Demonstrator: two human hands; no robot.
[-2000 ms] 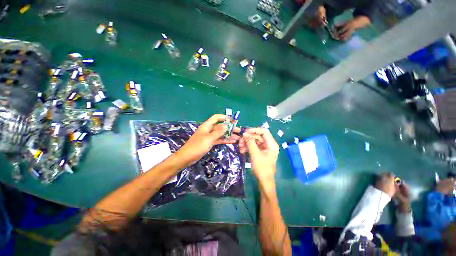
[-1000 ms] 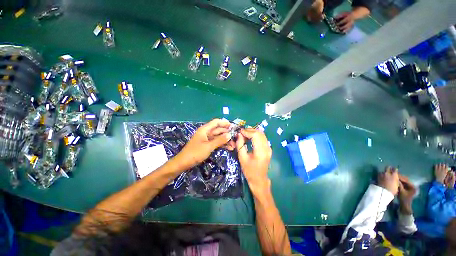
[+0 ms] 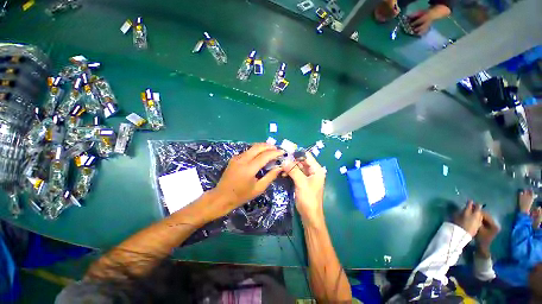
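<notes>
My left hand (image 3: pixel 251 171) and my right hand (image 3: pixel 304 175) meet above the upper right edge of a clear plastic bag (image 3: pixel 223 219) filled with black parts. A small electronic unit (image 3: pixel 289 148) with a white end is held between the fingertips of both hands. The fingers hide most of it. A small dark piece (image 3: pixel 299 155) shows at the right fingertips. The bag lies flat with a white label (image 3: pixel 180 190) at its left. Small white squares (image 3: pixel 273 127) lie on the green bench beyond and right of the hands.
Several similar units (image 3: pixel 77 133) lie heaped at left beside stacked clear trays (image 3: pixel 15 119). More units (image 3: pixel 215 50) are spaced along the belt. A blue tray (image 3: pixel 389 185) is at right. A slanting pale post (image 3: pixel 416 77) stands right of centre. Other workers' hands (image 3: pixel 469 219) are at right and top.
Both hands have stayed together. The unit has turned in the fingers, its white end now showing beyond the fingertips. The view has shifted slightly.
</notes>
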